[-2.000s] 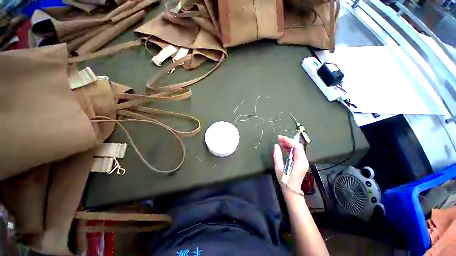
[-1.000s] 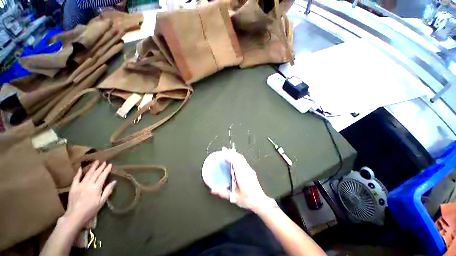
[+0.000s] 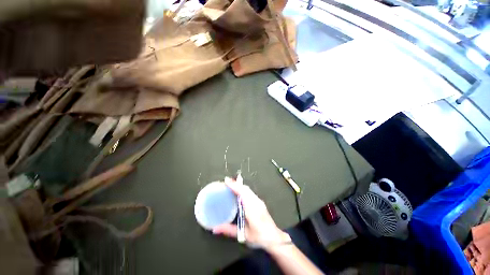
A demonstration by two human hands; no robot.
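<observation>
My right hand [image 3: 251, 217] grips the edge of a round white pot [image 3: 216, 205] near the front of the green table. A slim pale tool [image 3: 240, 212] is also held upright in that hand, against the pot's right side. A yellow-black tool [image 3: 289, 179] with a thin metal tip lies on the table to the right. Loose threads [image 3: 226, 159] lie behind the pot. A blurred brown bag [image 3: 70, 35] fills the upper left corner, close to the camera. My left hand is not visible.
Brown bags [image 3: 166, 70] and straps [image 3: 134, 215] lie at the left and back. A white power strip [image 3: 293, 105] with a black adapter sits at the table's right edge. A grey fan [image 3: 379, 212] and a blue bin [image 3: 438, 215] stand at the right.
My left hand, earlier on the straps, has left the view. A brown bag now looms blurred at upper left. My right hand went from beside the yellow-black tool to the pot.
</observation>
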